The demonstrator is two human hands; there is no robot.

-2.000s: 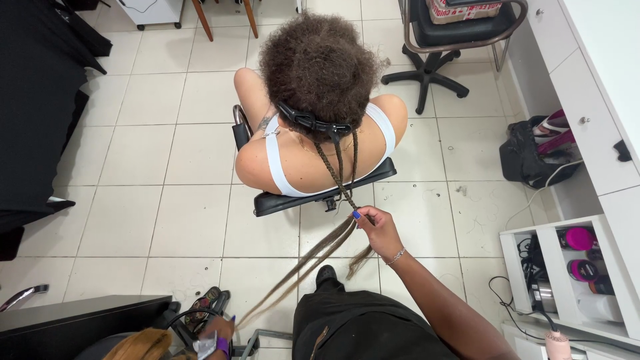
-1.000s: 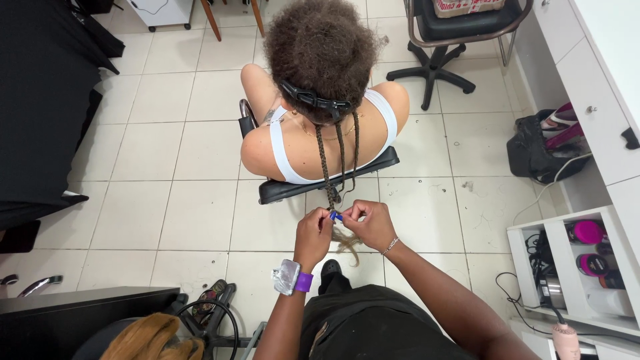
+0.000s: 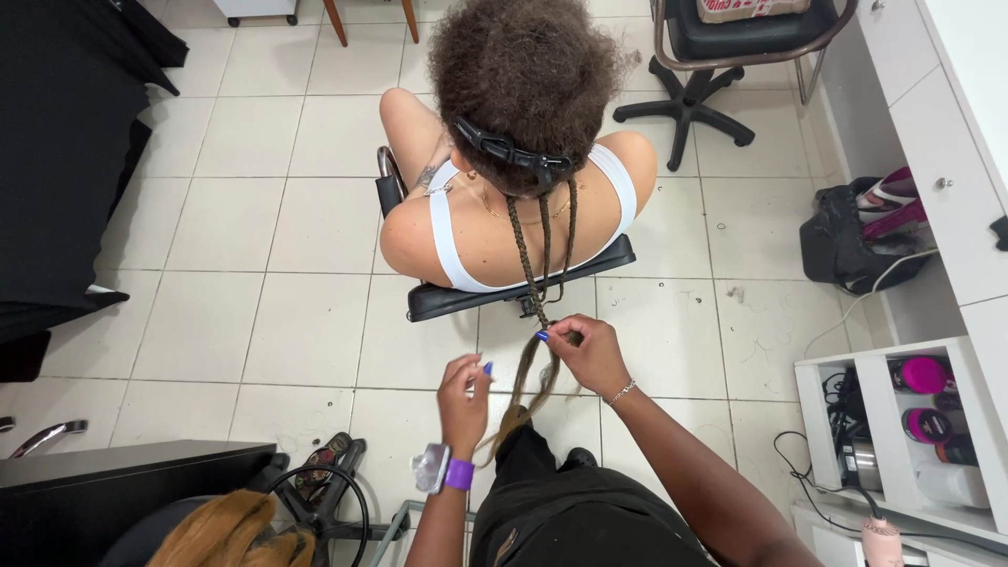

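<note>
A person (image 3: 504, 228) sits with their back to me, their loose curly hair (image 3: 524, 71) above a black hair clip (image 3: 512, 152). Three thin braids (image 3: 546, 228) hang from the nape over the black chair back (image 3: 520, 285). My right hand (image 3: 587, 353) pinches the left braid (image 3: 526, 252) near its lower end, below the chair back. Under those fingers the strands hang unbraided (image 3: 524, 386). Left of them, my left hand (image 3: 465, 394) is raised with thumb and fingers apart, holding nothing. A purple band with a shiny wrapped piece is on that wrist.
At lower right stands a white shelf unit (image 3: 866, 425) with jars and cords, a pink appliance (image 3: 880, 543) beside it. A black wheeled chair (image 3: 685, 102) is at upper right. Golden-brown hair (image 3: 228, 535) lies at lower left, near a black cabinet (image 3: 134, 472). Black cloth (image 3: 63, 157) hangs at left.
My left hand was at the braid beside my right hand one second ago; it has let go and moved left. Two seconds ago it was low at the left, by the long strands.
</note>
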